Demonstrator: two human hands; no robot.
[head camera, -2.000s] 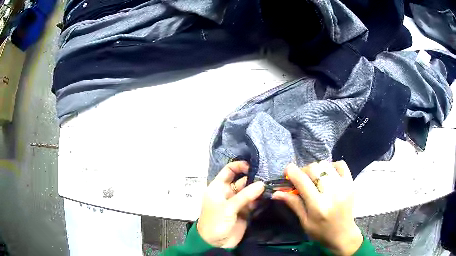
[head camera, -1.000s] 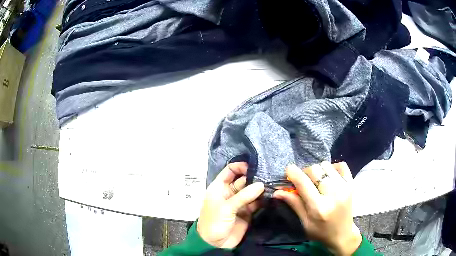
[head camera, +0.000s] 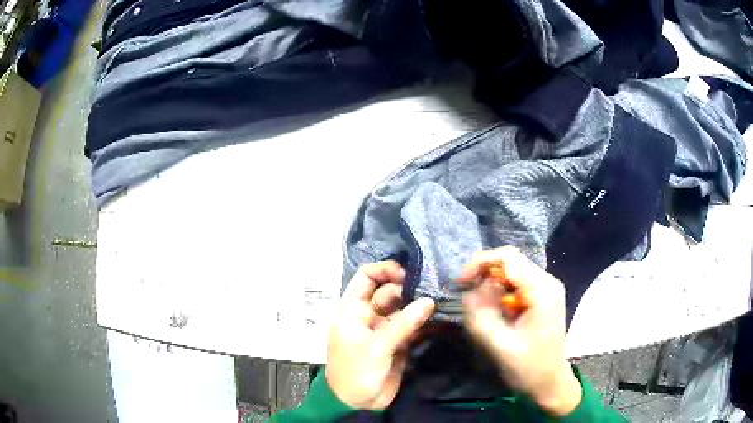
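A garment (head camera: 512, 194), grey inside and navy-black outside, lies over the table's front edge, with small white lettering on its dark panel. My left hand (head camera: 371, 339) pinches its grey and dark edge between thumb and fingers at the front. My right hand (head camera: 520, 330) is just right of it, blurred, with orange-handled thread snips (head camera: 510, 296) held in the curled fingers. The blades of the snips are blurred and cannot be made out. Whether the right fingers touch the cloth is not clear.
A white table (head camera: 215, 248) with small printed marks has a curved front edge. Layered dark and grey garments (head camera: 248, 83) lie at the back left; more cloth (head camera: 693, 140) lies at the right. A tan cart (head camera: 16, 140) and a blue bin (head camera: 62, 41) stand at the far left.
My right hand has lifted slightly from the pinched edge and turned, showing more of the orange handle. My left hand keeps its pinch almost in place.
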